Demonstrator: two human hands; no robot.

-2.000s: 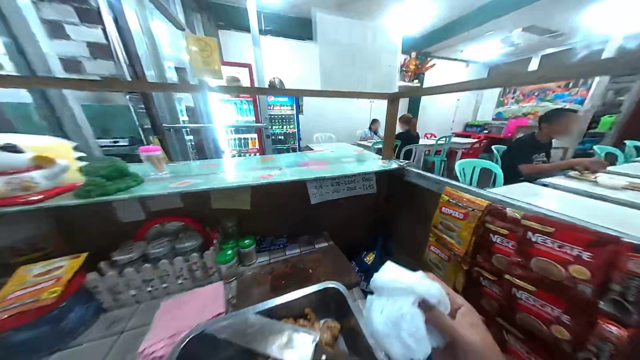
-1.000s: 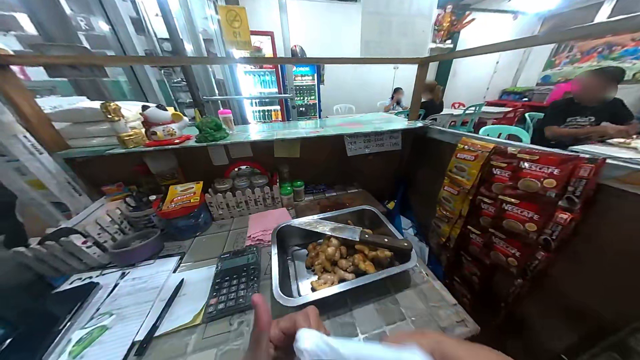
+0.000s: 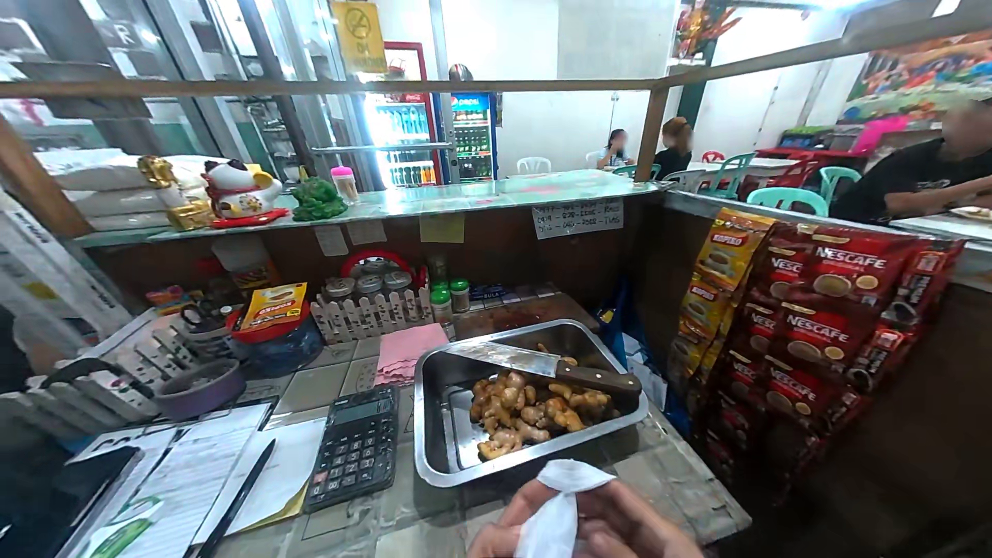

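Note:
Both hands are low at the bottom centre, just in front of a steel tray [image 3: 446, 474]. My left hand [image 3: 508, 521] and my right hand [image 3: 632, 523] pinch a white tissue or thin cloth [image 3: 554, 511] between them, with one end standing up above the fingers. Knobbly ginger roots [image 3: 523, 411] lie in the tray. A knife with a wide blade [image 3: 504, 356] and a brown wooden handle [image 3: 597, 377] rests across the tray, over the roots. The lower part of each hand is cut off by the view's edge.
Left of the tray are a calculator [image 3: 356, 446], a black pen [image 3: 240, 496], papers [image 3: 209, 457] and a pink cloth [image 3: 407, 349]. Green-lidded shakers [image 3: 441, 302] stand behind. Coffee sachets [image 3: 821, 325] hang at right. A person [image 3: 922, 170] sits beyond the partition.
Two seconds ago my right hand held a bunched white tissue beside the tray; now both hands hold white material in front of it. The view has shifted, showing more of the table.

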